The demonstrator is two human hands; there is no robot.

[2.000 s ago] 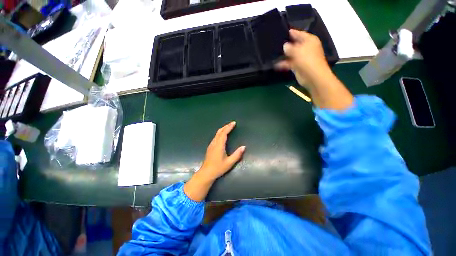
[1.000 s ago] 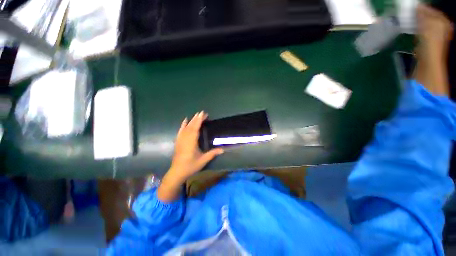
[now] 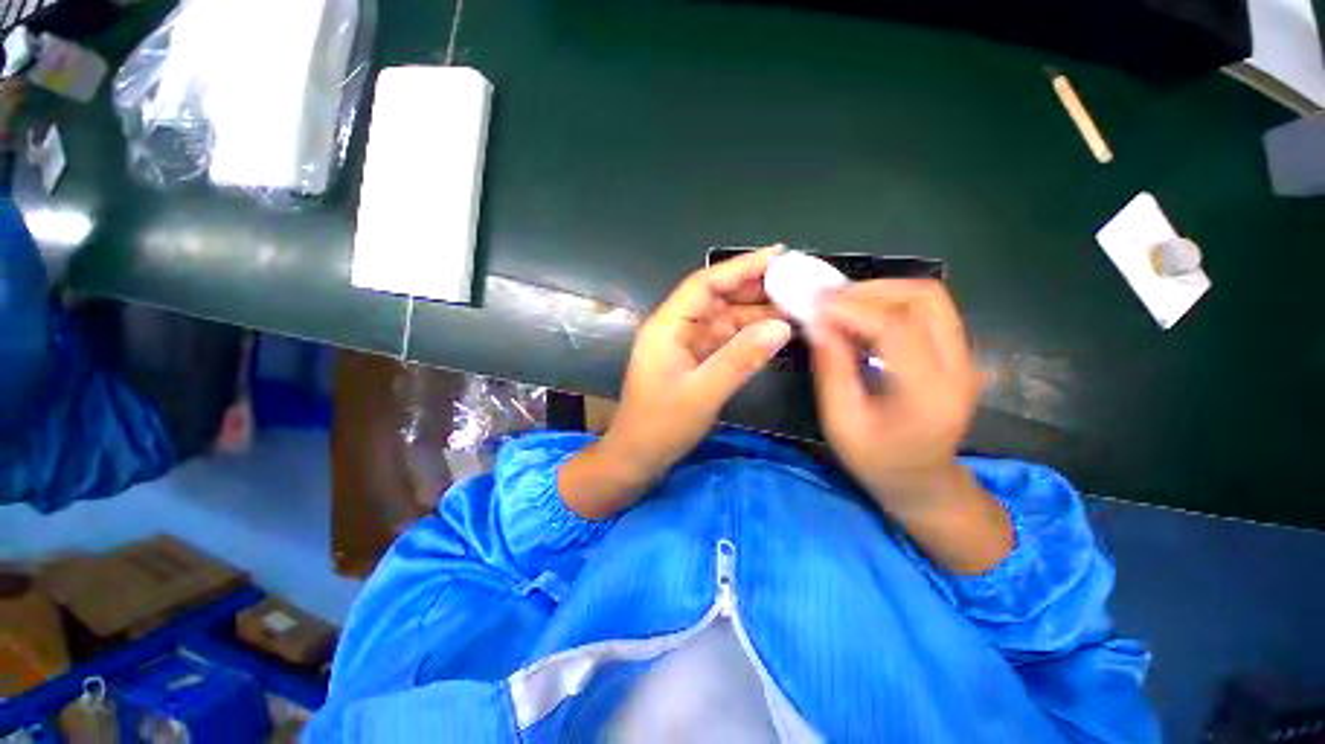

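Note:
A small white wipe [image 3: 804, 285] is between my two hands, over a dark smartphone [image 3: 898, 268] that lies on the green mat near the front edge. My left hand [image 3: 708, 346] holds the wipe's left side between thumb and fingers. My right hand [image 3: 898, 381] pinches its right side and is slightly blurred. Both hands cover most of the phone; only its far edge and small parts show. The white film stack [image 3: 423, 185] lies on the mat to the left.
A plastic bag of white blocks [image 3: 266, 99] lies far left. A white pad [image 3: 1138, 243] with a small round knob [image 3: 1176, 257] and a tan stick [image 3: 1081, 116] lie at right. A black tray edge [image 3: 1104, 21] is at the far side. Cartons and blue bins stand below left.
My right hand has come from the far right to the phone and now holds the wipe. My left hand has left the phone's left end for the wipe. The view has shifted down.

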